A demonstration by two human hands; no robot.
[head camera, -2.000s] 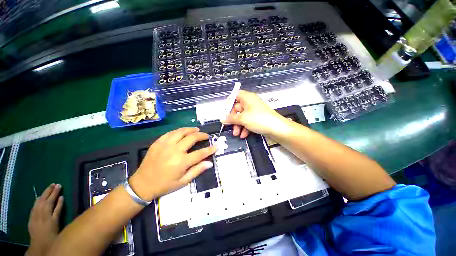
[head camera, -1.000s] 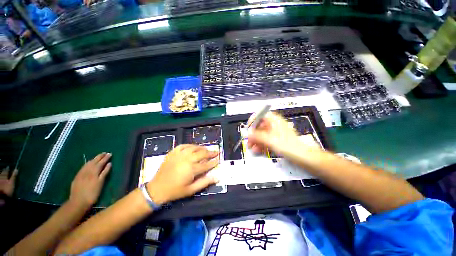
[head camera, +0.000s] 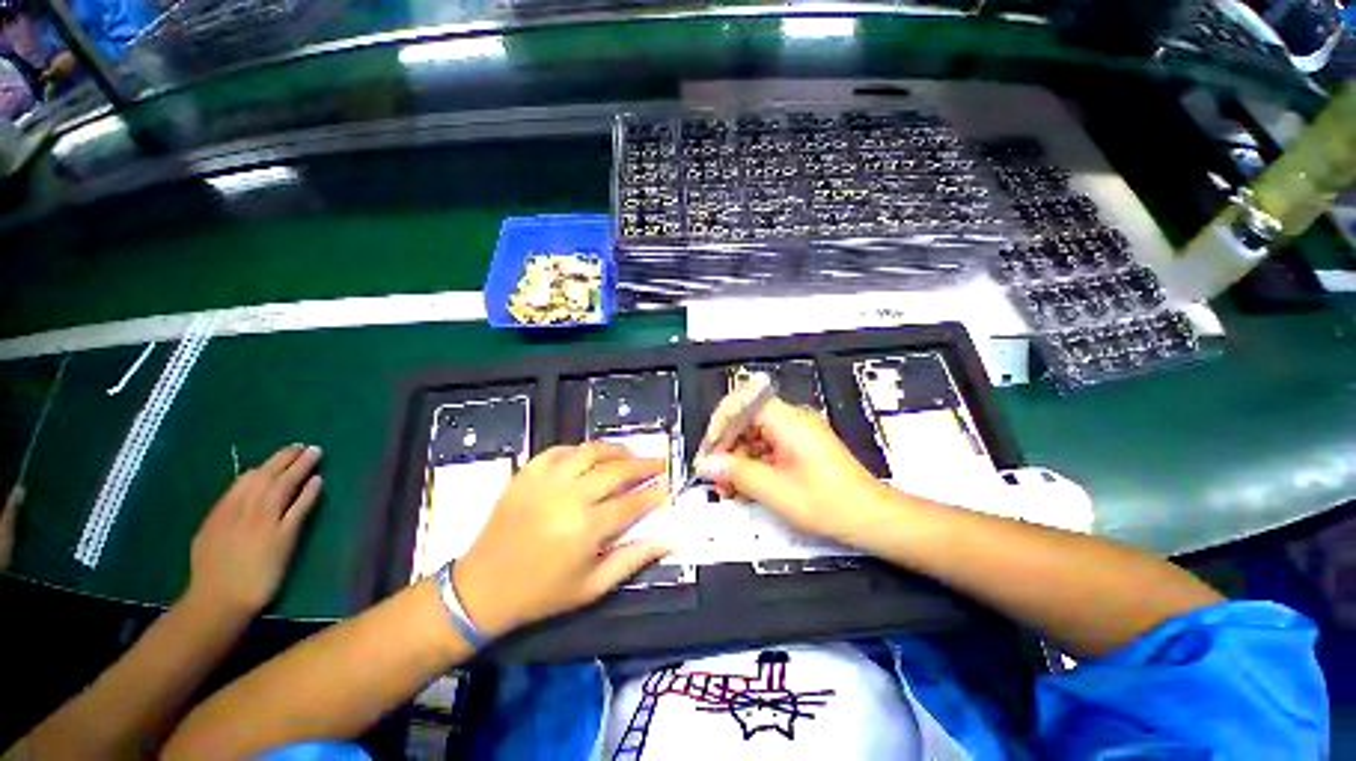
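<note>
A black foam carrier tray (head camera: 390,513) holds several phone bodies (head camera: 479,431) side by side, with dark tops and white centres. A long white adhesive strip (head camera: 759,538) lies across the phones. My left hand (head camera: 558,520) lies palm down over the second phone, its fingers and thumb at the strip's left end. My right hand (head camera: 796,464) is shut on pale tweezers (head camera: 756,393), over the third phone. The tweezer tip is down at the strip's left part, close to my left fingertips. Any piece at the tip is too small to tell.
A blue parts bin (head camera: 495,283) with tan pieces stands behind the tray. Stacked blister trays (head camera: 803,186) and a single blister tray (head camera: 1108,283) are at the back right. A perforated strip (head camera: 141,446) and another person's hand (head camera: 256,523) are at left. A bottle (head camera: 1242,238) is far right.
The view has swung up and left. The tweezers have moved from the phone tops down to the strip's left part. The strip lies lower, uncovering the phone tops. My left hand stays at its left end.
</note>
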